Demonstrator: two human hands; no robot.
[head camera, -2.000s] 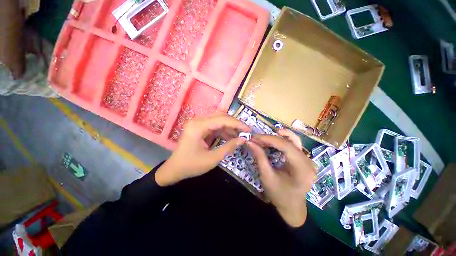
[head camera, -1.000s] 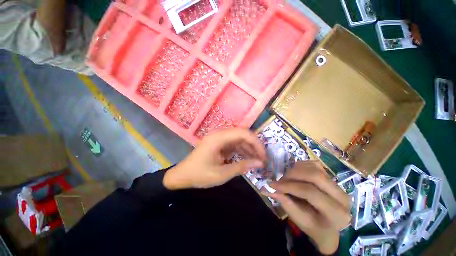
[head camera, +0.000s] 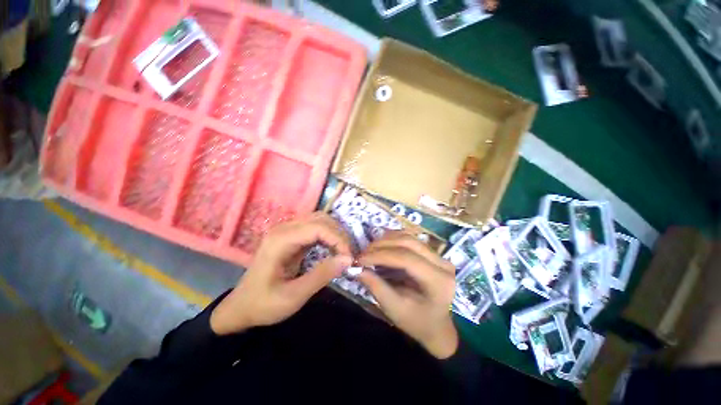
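Observation:
My left hand (head camera: 288, 269) and my right hand (head camera: 407, 281) meet fingertip to fingertip over the shallow carton of white rings (head camera: 370, 212). Between the fingertips is a small white part (head camera: 353, 270), too small and blurred to tell more. Both hands seem to touch it. The fingers and palms hide much of the carton below. The pink compartment tray (head camera: 213, 125) lies left of the cartons, with tiny clear parts in several pockets. A white frame with a green strip (head camera: 180, 62) lies across its pockets.
The deeper carton (head camera: 411, 130) holds one white ring and an orange-brown piece (head camera: 468, 178). A pile of white frames (head camera: 539, 257) lies to its right. More frames (head camera: 557, 73) lie on the green belt. Another carton (head camera: 672, 281) stands at the right.
One second ago my hands were apart over the ring carton; now their fingertips are together on the small white part. The whole view has shifted, and the tray and cartons appear further left.

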